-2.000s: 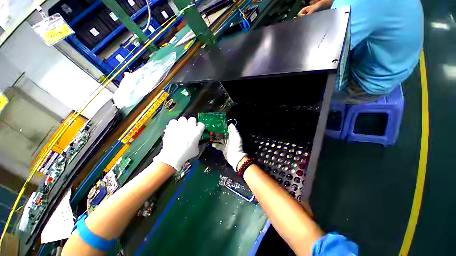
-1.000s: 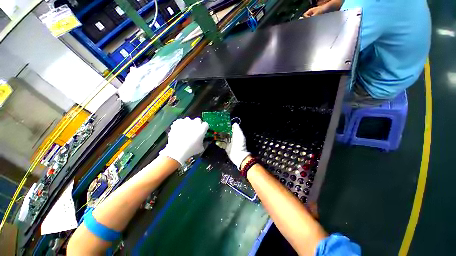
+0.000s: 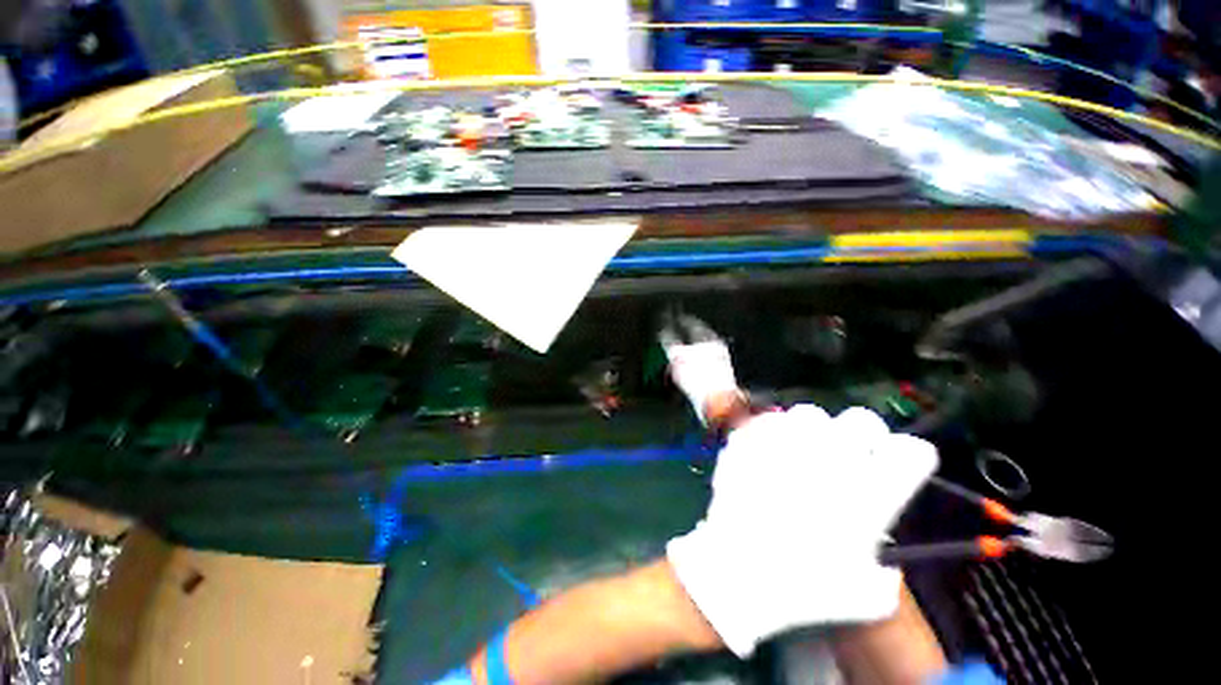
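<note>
My left hand (image 3: pixel 810 529), in a white glove, is large at the lower centre and closed on the side cutters (image 3: pixel 998 533), whose orange-black handles and silver jaws point right. My right hand (image 3: pixel 702 372), also gloved, is farther away over the dark belt; its arm passes beneath my left hand. Its fingers are blurred, and I cannot tell whether they hold anything. Green circuit boards lie on the belt, one (image 3: pixel 455 388) left of my right hand. The black hood (image 3: pixel 1152 442) is at the right, with a white ring (image 3: pixel 1002 474) near the cutters.
An open cardboard box (image 3: pixel 255 616) with silvery pieces is at the lower left. A white paper sheet (image 3: pixel 525 274) lies on the line's edge. Populated boards (image 3: pixel 442 154) rest on dark foam sheets (image 3: pixel 803 167) behind the belt. Clear plastic (image 3: pixel 991 141) lies at the back right.
The view has swung left towards the belt and cardboard box. My right hand has left the board's former place by the hood and crossed beyond my left hand. The cutters now show clearly.
</note>
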